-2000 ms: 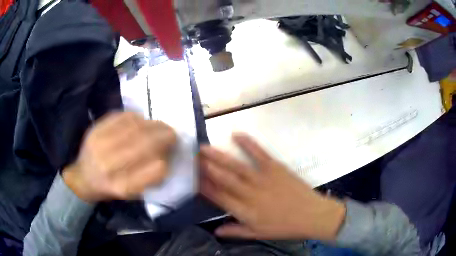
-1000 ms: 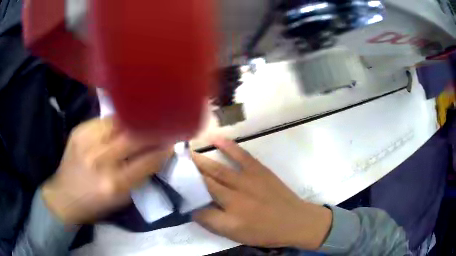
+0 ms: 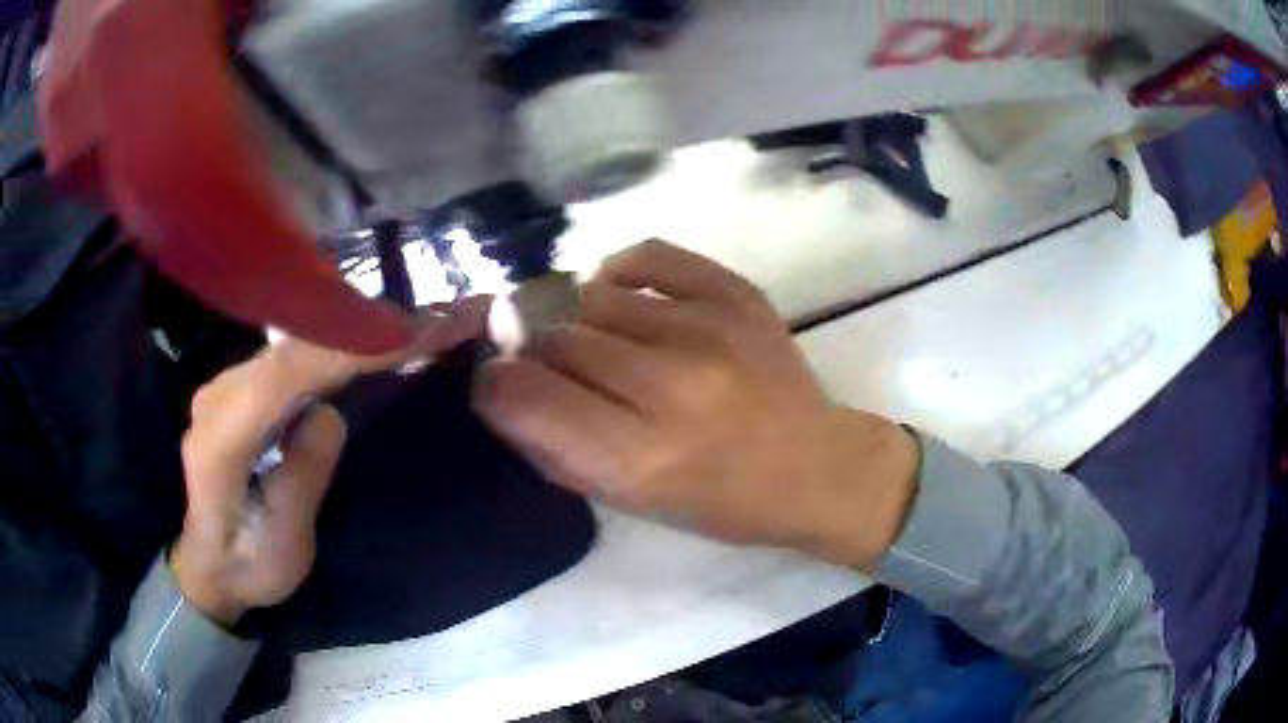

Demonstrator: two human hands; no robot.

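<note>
A dark garment panel (image 3: 452, 523) lies on the white tabletop under the sewing machine head, its rounded edge toward me. My left hand (image 3: 261, 480) is at the panel's left, thumb bent apart, its fingertips partly hidden behind the red guard (image 3: 212, 212). My right hand (image 3: 692, 403) is on the panel's right side, fingers curled on the cloth close below the small tan block (image 3: 544, 304). Shiny metal parts (image 3: 445, 261) sit beyond the fingertips. The needle point and stitching are hidden or blurred.
The white-grey machine head (image 3: 791, 71) with red lettering spans the top. Dark cut strips (image 3: 897, 163) lie behind my right hand. Purple-navy cloth (image 3: 1194, 466) hangs at the right, near a yellow object (image 3: 1247, 247). Dark cloth (image 3: 71, 466) is heaped at the left.
The white pieces between my hands no longer show; the dark panel lies there. My right hand has moved up toward the machine's metal parts. The view has shifted, with the red guard now further left.
</note>
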